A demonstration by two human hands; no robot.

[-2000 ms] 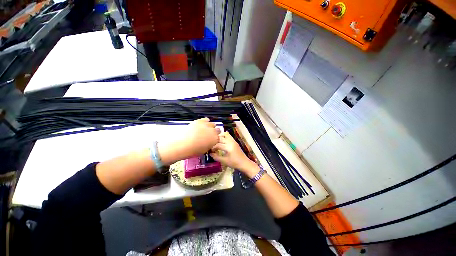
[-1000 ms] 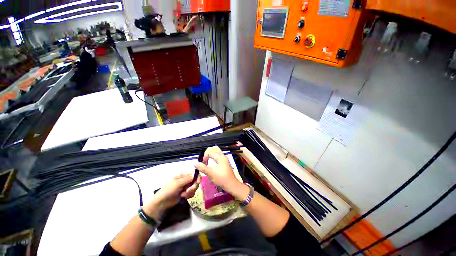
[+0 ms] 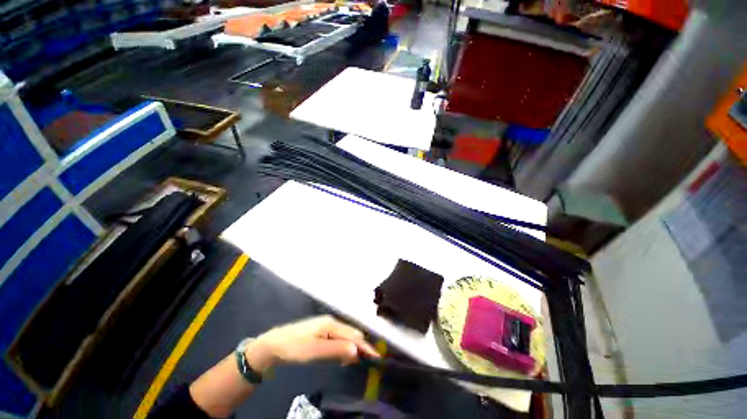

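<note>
My left hand (image 3: 315, 342), with a bracelet at the wrist, is low at the near edge of the white table (image 3: 328, 245). It pinches the end of a flat black strap (image 3: 483, 380), which runs right past the magenta box and out of the picture. The magenta box (image 3: 485, 327) sits on the round speckled cream base (image 3: 455, 304). A dark pad (image 3: 411, 293) lies left of the base. A thick black strap bundle (image 3: 409, 199) lies across the table. My right hand is not in view.
A wooden tray (image 3: 215, 195) with black straps stands at the left beside blue panels (image 3: 119, 143). Another white table (image 3: 360, 105) bears a dark bottle (image 3: 421, 85). A dark red cabinet (image 3: 516, 82) is behind. More straps (image 3: 573, 340) hang or lie at the right.
The view has swung left. My left hand has moved away from the magenta box to the table's near edge, with a strap drawn out straight. My right hand has left the picture.
</note>
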